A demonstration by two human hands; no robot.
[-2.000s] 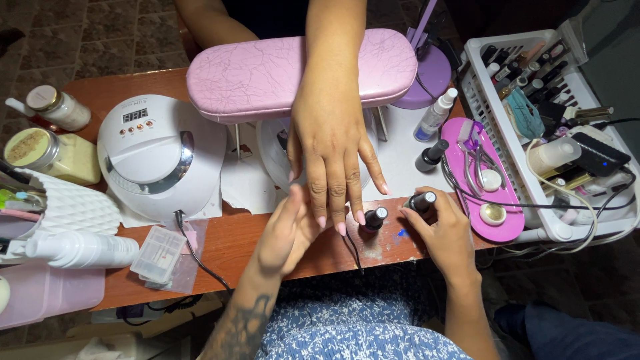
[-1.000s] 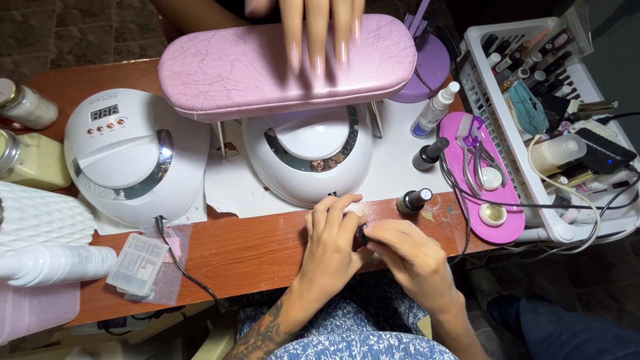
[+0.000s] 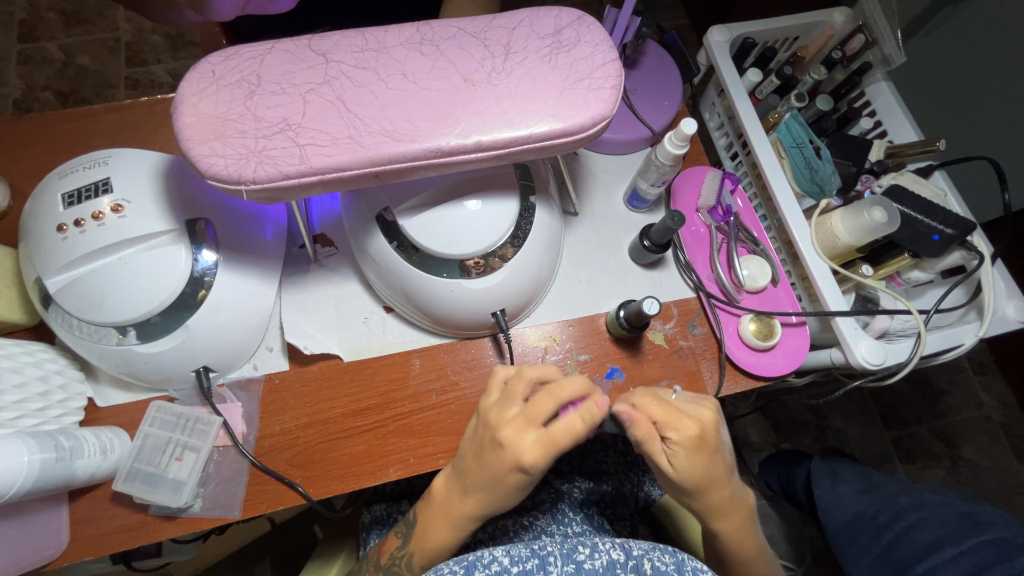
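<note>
My left hand [image 3: 532,436] is curled at the table's front edge, its fingers closed around something mostly hidden, apparently a small nail polish bottle. My right hand [image 3: 680,448], with a ring on it, meets it fingertip to fingertip and pinches a small dark part, apparently the cap. Just beyond them a dark nail polish bottle [image 3: 632,316] stands on the wood, and another black-capped bottle [image 3: 656,238] stands on the white sheet. A white nail lamp [image 3: 464,272] sits under the pink hand rest [image 3: 400,96]. A second white lamp [image 3: 120,288] stands at the left.
A clear spray bottle [image 3: 660,166] and a pink tray [image 3: 780,352] with nippers stand to the right, beside a white basket [image 3: 724,56] of bottles. Cables cross tray and basket. At the left lie a clear plastic case [image 3: 168,456] and a white bottle [image 3: 60,460].
The other person's hand has left the hand rest. My hands have come together at the table edge, where one bottle no longer stands. Purple light now shows beneath the rest.
</note>
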